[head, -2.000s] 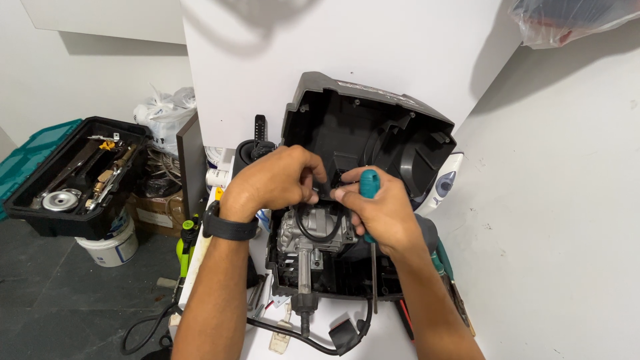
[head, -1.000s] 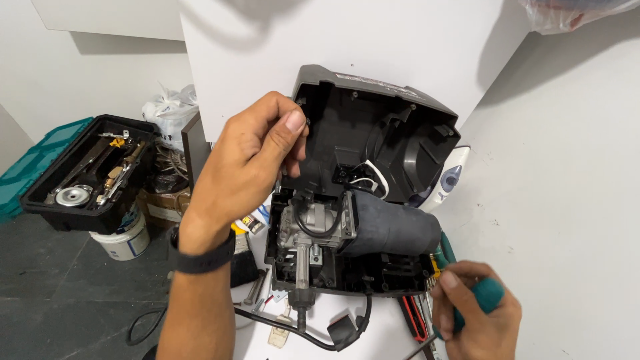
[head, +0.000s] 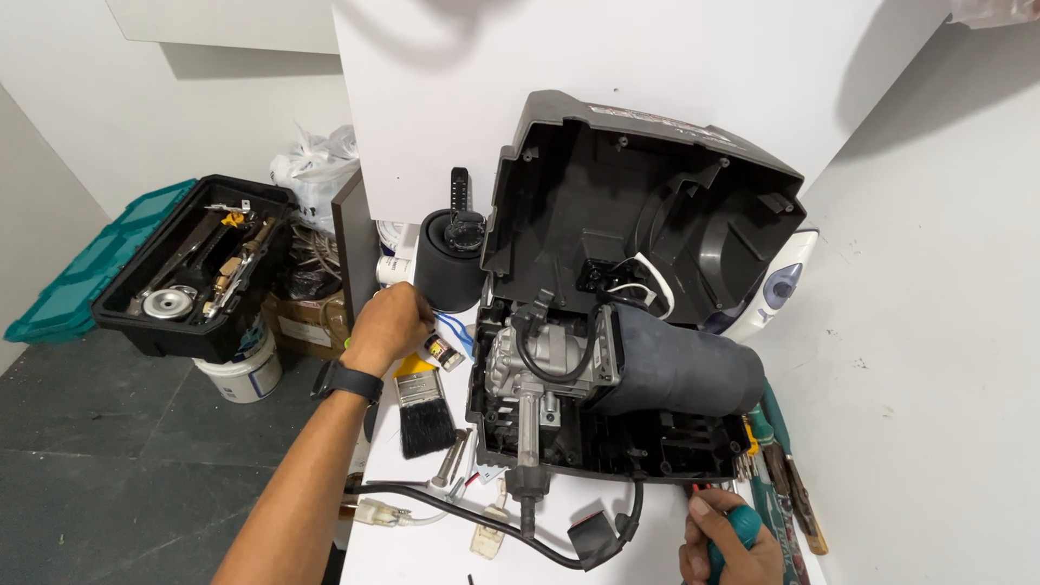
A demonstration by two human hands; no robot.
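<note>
An electric power washer or similar machine lies opened on a white surface, its black plastic housing lid (head: 561, 187) tilted back. Inside the lower shell (head: 691, 455) sit a metal pump head (head: 561, 349) and a motor wrapped in a dark sleeve (head: 691, 361). White wires (head: 654, 284) run near the lid. My left hand (head: 390, 325) is left of the machine, beside a paintbrush (head: 424, 406) with black bristles; its fingertips are partly hidden, so what it touches is unclear. At the lower right, my right hand (head: 727, 536) holds a screwdriver by its teal handle (head: 743, 524).
A black cylindrical holder with a wristwatch (head: 465, 231) stands behind my left hand. A black cable (head: 455, 508) crosses the front. Hand tools (head: 780, 463) line the right edge beside the wall. Left of the table, an open toolbox (head: 203, 325) rests above a white bucket (head: 244, 370).
Both hands have left the machine's interior. My left hand has moved down and left to the small items beside it. My right hand, with the screwdriver, has moved to the lower right.
</note>
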